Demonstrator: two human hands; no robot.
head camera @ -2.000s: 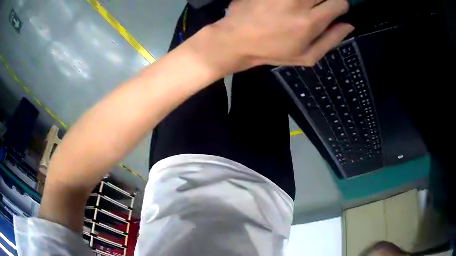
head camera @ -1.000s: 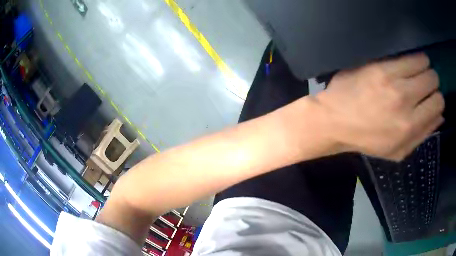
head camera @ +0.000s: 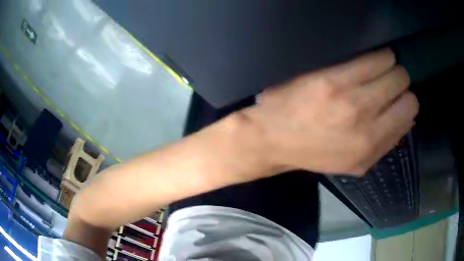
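Observation:
My left hand (head camera: 351,114) reaches in from the lower left, bare, with its back to the camera and its fingers curled. It is over the black keyboard (head camera: 392,188) of an open laptop at the right and covers part of the keys. The fingertips and anything under them are hidden. A large dark grey panel (head camera: 244,46), which looks like a laptop lid, fills the top centre. Its lower edge meets the hand and wrist; I cannot tell if the hand grips it. My right hand is out of view.
A green mat edge (head camera: 412,227) runs below the laptop, above beige cabinet doors (head camera: 414,247). At left are a beige stool (head camera: 81,165), grey floor with yellow lines (head camera: 61,114) and a red-and-white rack (head camera: 137,237). My clothed legs and white shirt (head camera: 224,237) are at the bottom centre.
The view has shifted. The grey panel, absent from most of the oldest frame, now covers the top centre. My left hand's fingers are curled more than two seconds ago and remain by the keyboard.

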